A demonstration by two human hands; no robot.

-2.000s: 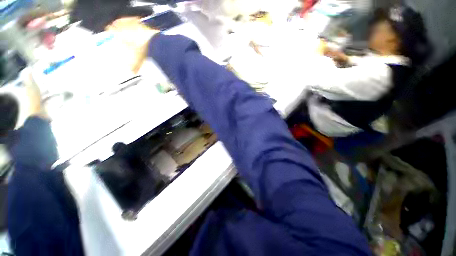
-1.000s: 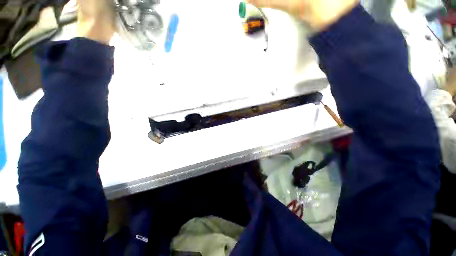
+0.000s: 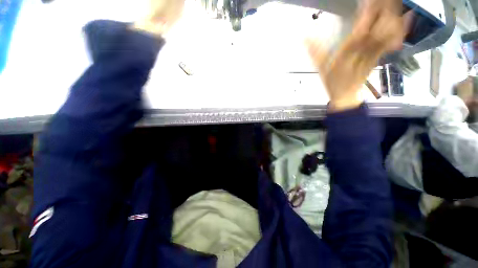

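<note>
The white machine table (image 3: pixel 246 89) crosses the view, with ruler marks along its front edge. The sewing machine head (image 3: pixel 319 6) shows at the top, cut off by the frame. Small metal parts of its needle area (image 3: pixel 233 11) hang left of centre. My left hand (image 3: pixel 161 14) is blurred and cut off by the top edge, left of the needle area; its fingers are hidden. My right hand (image 3: pixel 359 55) is blurred, over the table at the machine's right end, fingers apart; no held thing can be made out.
A slim brown tool (image 3: pixel 373 89) lies near the table's right front edge. A pale green bag (image 3: pixel 309 209) with a red logo hangs below the table. Pale cloth (image 3: pixel 217 222) is in my lap. Another person's white sleeve (image 3: pixel 453 128) is at the right. Crumpled brown cloth (image 3: pixel 15 204) is at lower left.
The long dark opening in the table is no longer seen; a flat white surface shows there. My right hand has come down and nearer. The view has turned level with the table edge.
</note>
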